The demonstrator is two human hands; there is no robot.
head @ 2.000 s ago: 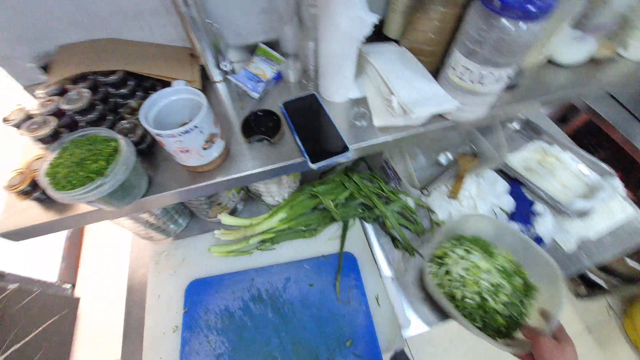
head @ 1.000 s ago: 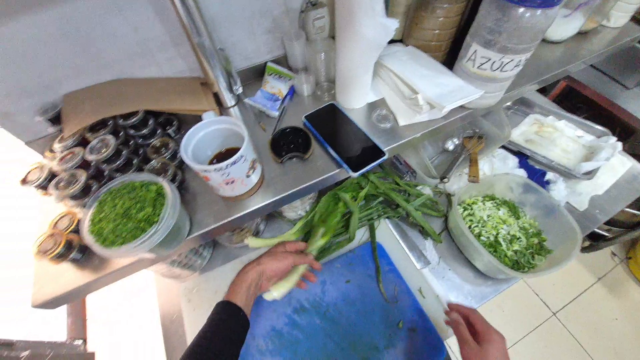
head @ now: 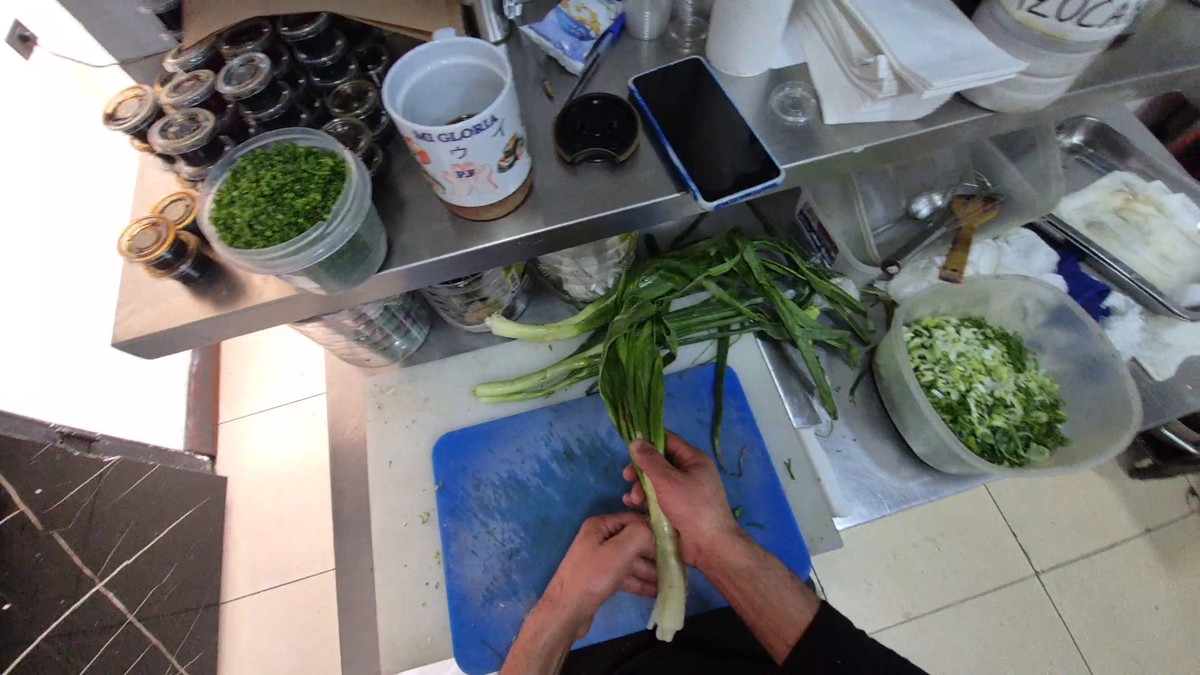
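My right hand (head: 684,492) is closed around a green onion (head: 667,572), whose white end points toward me and whose leaves trail over the blue cutting board (head: 525,487). Just left of that stalk is my left hand (head: 609,558), its fingers curled against or beside it; whether they pinch anything is hidden. Beyond the board's far edge lie more green onions (head: 553,328), white ends to the left and leaves to the right. A translucent plastic bowl (head: 1097,403) of chopped green onion stands at the right.
The steel shelf (head: 422,239) overhangs the board's far side. On it stand a tub of chopped greens (head: 361,230), small lidded jars (head: 248,80), a white mug (head: 450,94), a phone (head: 703,131) and paper napkins (head: 900,56). A clear bin (head: 844,206) holds utensils at the right.
The bowl, held by my right hand two seconds ago, now stands released. A second ago my left hand held a green onion beyond the board; now my right hand grips one over the board.
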